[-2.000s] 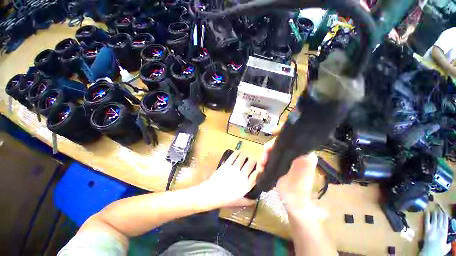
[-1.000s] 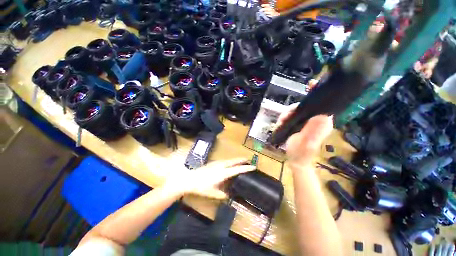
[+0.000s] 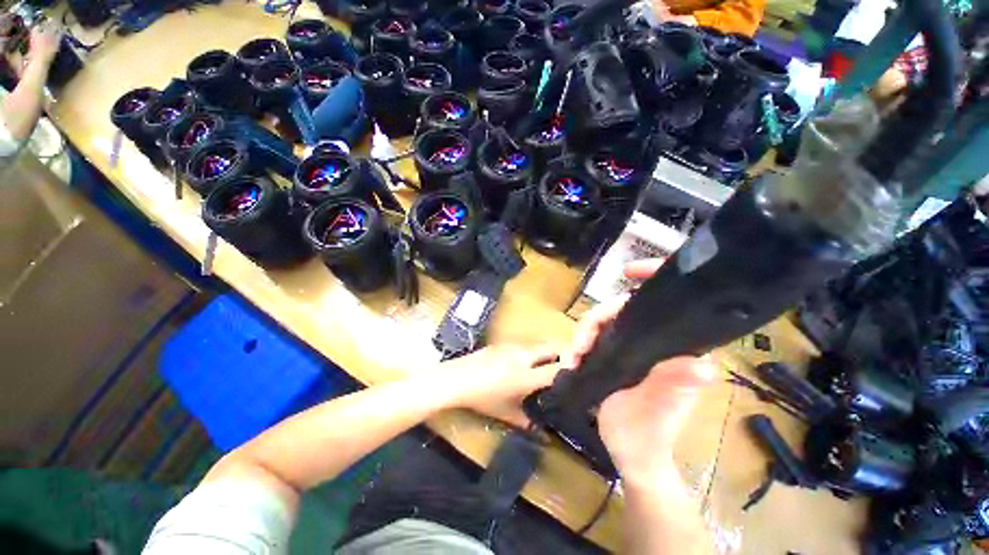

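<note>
My right hand (image 3: 656, 417) is closed around the lower part of the thick black electric screwdriver (image 3: 694, 298), which slants down to the left from its clear-wrapped top. My left hand (image 3: 515, 377) is at a black housing (image 3: 586, 439) near the bench's front edge. The screwdriver's lower end is over this housing and hides most of it, so the left hand's grip and the tip's contact are hard to see. A thin black cable trails from the housing. The pale screw feeder (image 3: 640, 233) stands behind, partly covered by the screwdriver.
Rows of black housings (image 3: 349, 233) with red-blue-white insides stand at left and centre. A grey-black box with a pale label (image 3: 469, 309) lies left of my hands. Shiny drums (image 3: 876, 461) and slim black modules (image 3: 775, 442) lie right. A blue bin (image 3: 244, 369) is below left. A person's arm (image 3: 30, 81) shows far left.
The screwdriver and my right hand have come down from the feeder to the housing. My left hand has moved onto the housing. The view has shifted, so the bench items appear further right.
</note>
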